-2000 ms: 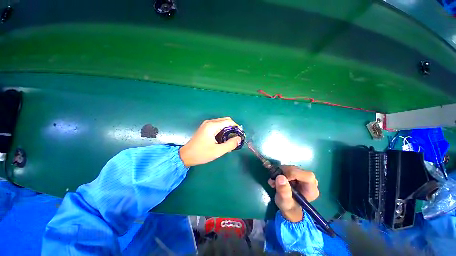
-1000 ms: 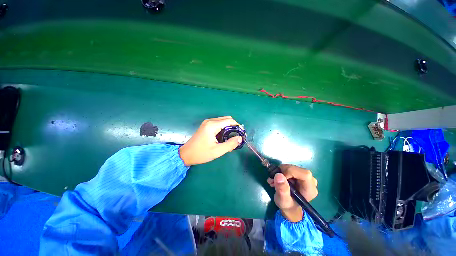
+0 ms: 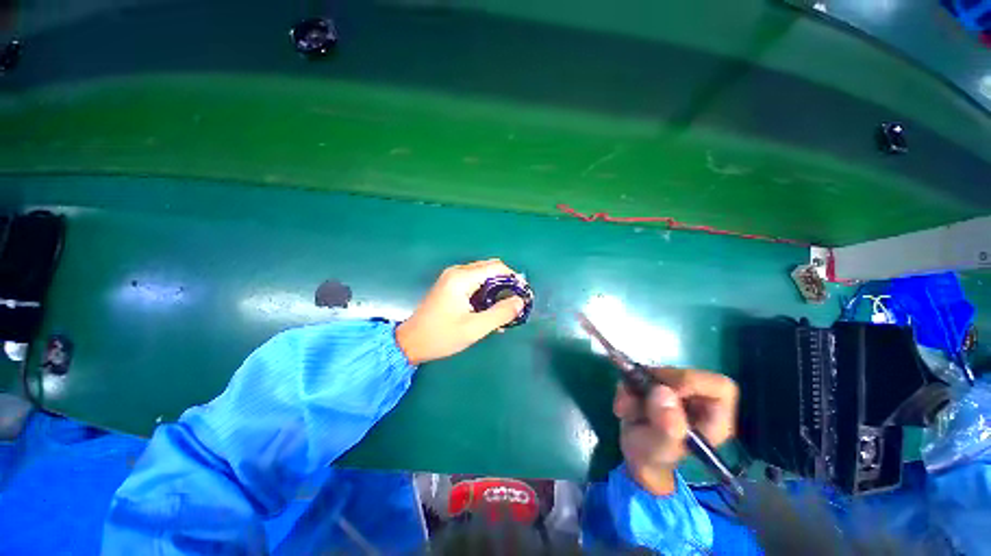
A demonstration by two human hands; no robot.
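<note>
My left hand (image 3: 454,315) holds a round black unit (image 3: 502,301) by its rim just above the green bench top, with the thumb over its lower right part. My right hand (image 3: 674,416) holds a soldering iron (image 3: 639,377) like a pen, slightly blurred. The iron's thin tip points up and left and is apart from the unit, to its right. Whether any small wire lies at the unit's edge cannot be told.
A black ridged box (image 3: 831,402) stands at the right bench edge, a blue bundle (image 3: 932,310) behind it. A small brownish block (image 3: 808,282) lies by the grey-white post. A red string (image 3: 668,224) runs along the edge of the belt (image 3: 435,119), which carries spaced black units.
My right hand and the iron have moved right, and the tip has left the unit's edge. My left hand has stayed nearly in place. The units on the belt have shifted left.
</note>
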